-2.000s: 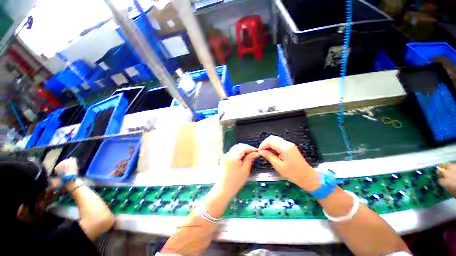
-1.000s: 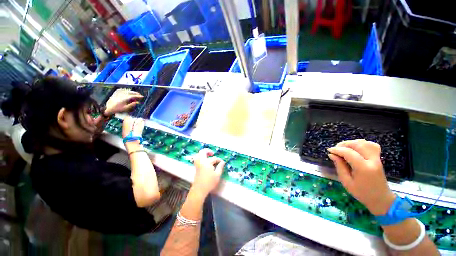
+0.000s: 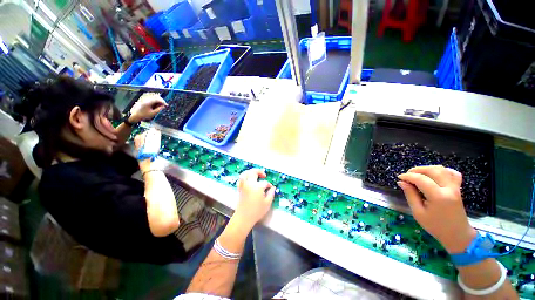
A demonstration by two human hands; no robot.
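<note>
A long row of green circuit boards (image 3: 328,212) with small dark and pale parts runs along the bench edge. My left hand (image 3: 255,196) is over the boards at the centre, fingers curled; whether it holds a part is hidden. My right hand (image 3: 433,196) is over the front of the black component tray (image 3: 434,132), thumb and fingertips pinched together. Any part between these fingertips is too small to tell. The tray holds a loose pile of small black components (image 3: 405,159). A blue strap (image 3: 473,249) is on my right wrist.
A person in black (image 3: 97,193) sits at the left, both hands near the boards. A blue parts bin (image 3: 202,120) holds brown-orange components. A tan sheet (image 3: 286,130) lies left of the black tray. Metal posts (image 3: 358,44) stand behind, with blue crates beyond.
My hands have parted from their meeting point over the black tray; the left went to the boards at left. The view has turned left. Since one second ago both hands have barely moved.
</note>
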